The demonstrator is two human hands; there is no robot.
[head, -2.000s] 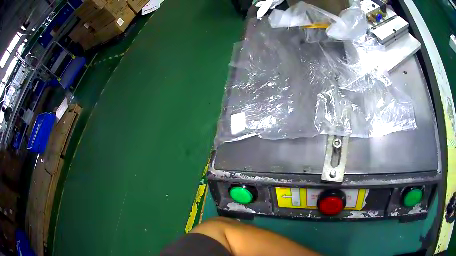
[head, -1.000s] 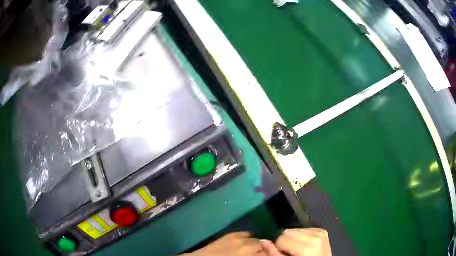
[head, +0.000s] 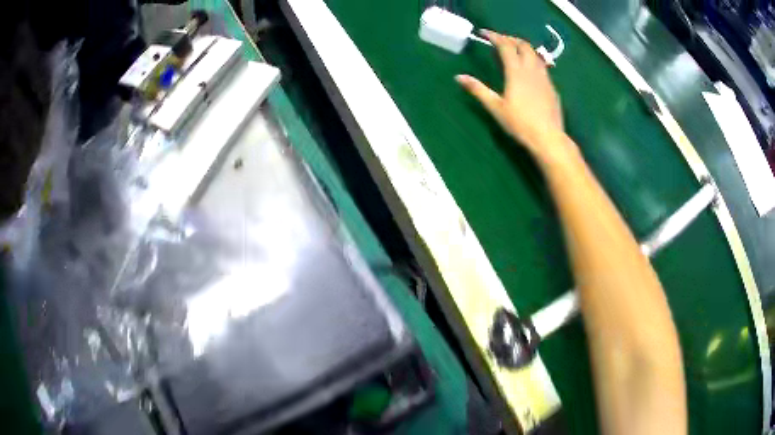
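Observation:
A white power adapter [head: 445,30] lies on the green conveyor belt [head: 425,98] at the top centre. Its thin white cord runs right, partly hidden under my fingers, and a curved white end [head: 553,47] shows to their right. My right hand [head: 520,89] is over the cord, back up, with the thumb held apart from the fingers. The fingertips are at the cord; whether they touch it I cannot tell. My left hand is not in view.
At left is the grey bagging machine top [head: 297,289] with crinkled clear bags [head: 110,331] and silver-white blocks [head: 200,81]. A pale side rail [head: 416,178] separates it from the belt. A white divider bar [head: 680,219] crosses the belt under my forearm, with a dark taped knob [head: 512,338].
My right hand has moved from the bottom edge, where both hands were close together, up over the belt to the cord. My left hand has left the picture. The adapter has come into view.

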